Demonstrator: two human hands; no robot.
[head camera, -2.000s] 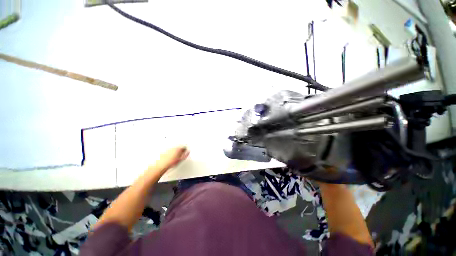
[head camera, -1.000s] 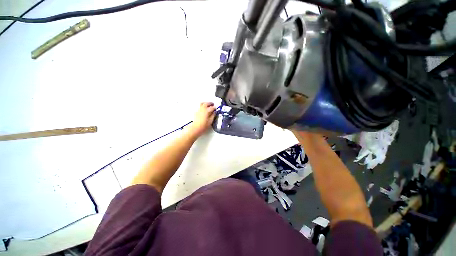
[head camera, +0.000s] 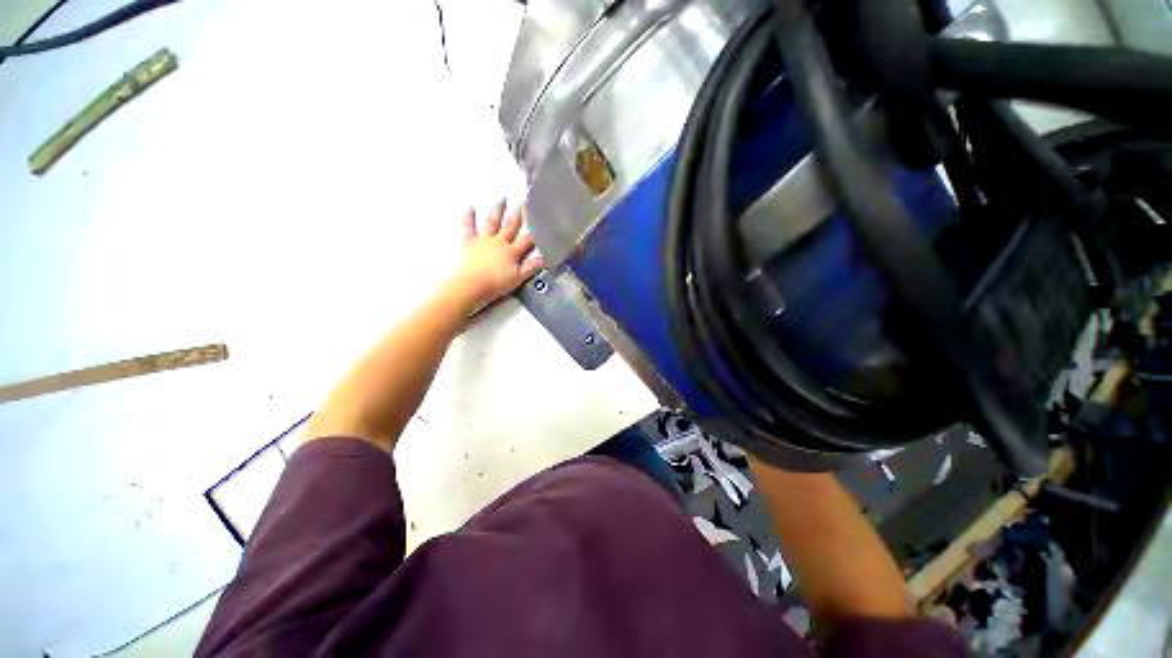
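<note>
The blue and silver cutting machine stands large at centre right, with black cable looped around its motor. Its flat grey base plate with screws shows below the motor. My left hand lies with fingers spread on the white paper marker, close beside the machine and base plate, holding nothing. My right forearm reaches up under the motor; my right hand is hidden behind it. The blade is hidden too. A dark cut line runs along the paper at lower left, partly covered by my left arm.
A greenish-yellow weight lies on the paper at upper left. A long brown strip lies below it at the left edge. A black power cable crosses the top left corner. Dark and white scraps cover the floor at lower right.
The machine first swung round, then its motor came nearer and further left in view. My left hand moved from the paper's front part to beside the machine, and its fingers are now spread.
</note>
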